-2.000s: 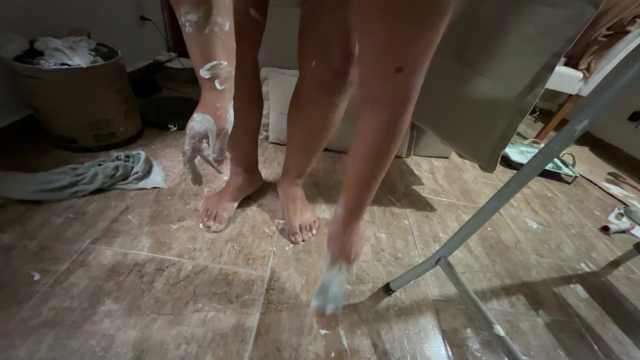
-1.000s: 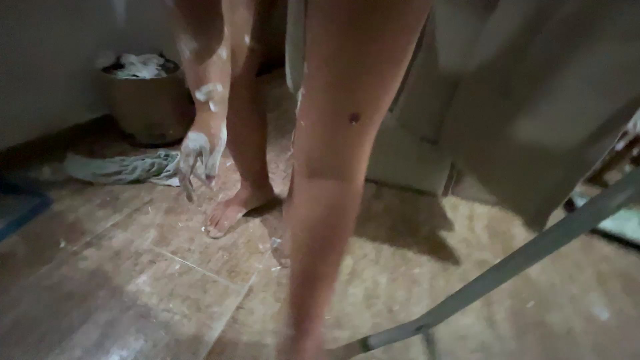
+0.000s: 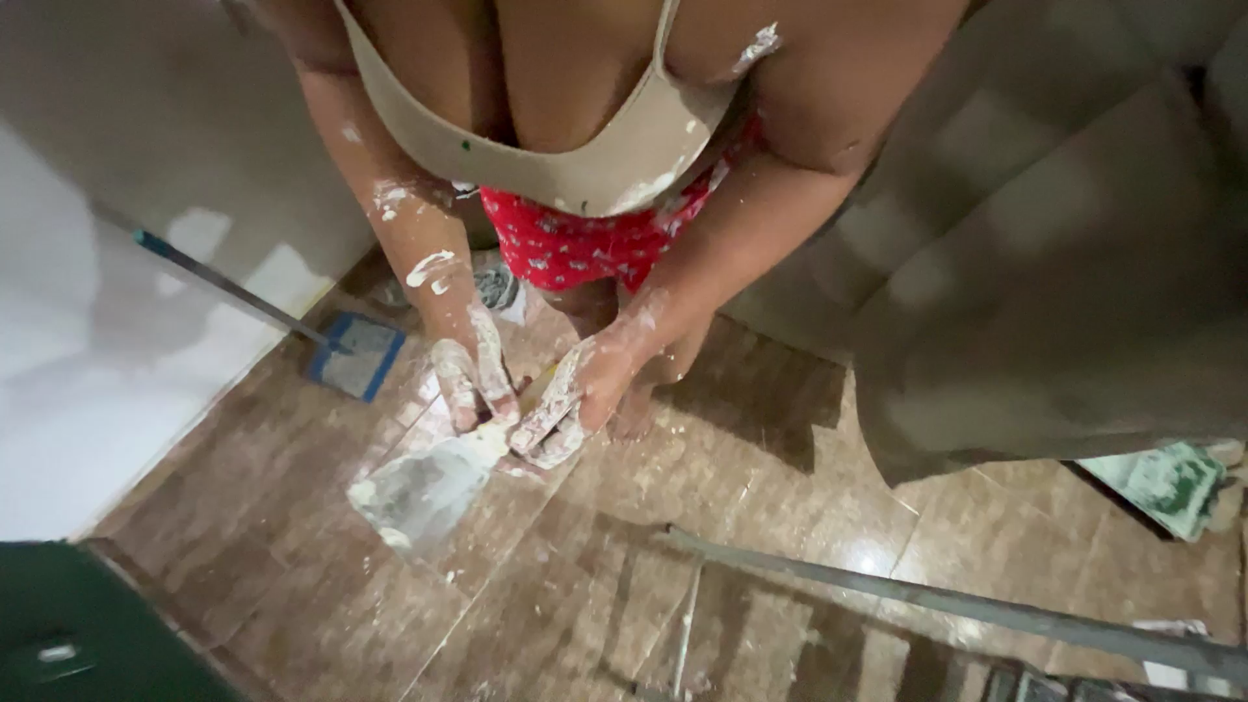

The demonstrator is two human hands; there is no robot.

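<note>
My right hand, coated in white paste, has its fingers around the neck of a wide-bladed putty knife. My left hand, with white smears too, closes on the knife beside its yellowish handle, which is partly hidden between the hands. White paste covers the neck and sits on the corners of the blade, which points down and left in the view. More white spots mark both forearms and my light top. Red patterned shorts show behind the forearms.
A blue-edged dustpan with a long handle lies by the wall. A metal bar crosses low at the right. Grey covering hangs at the right, near a green tray. A dark green object fills the lower left corner.
My right hand hung low with fingers apart and holding nothing visible; it is now at the putty knife, close to my left hand. The view has shifted greatly.
</note>
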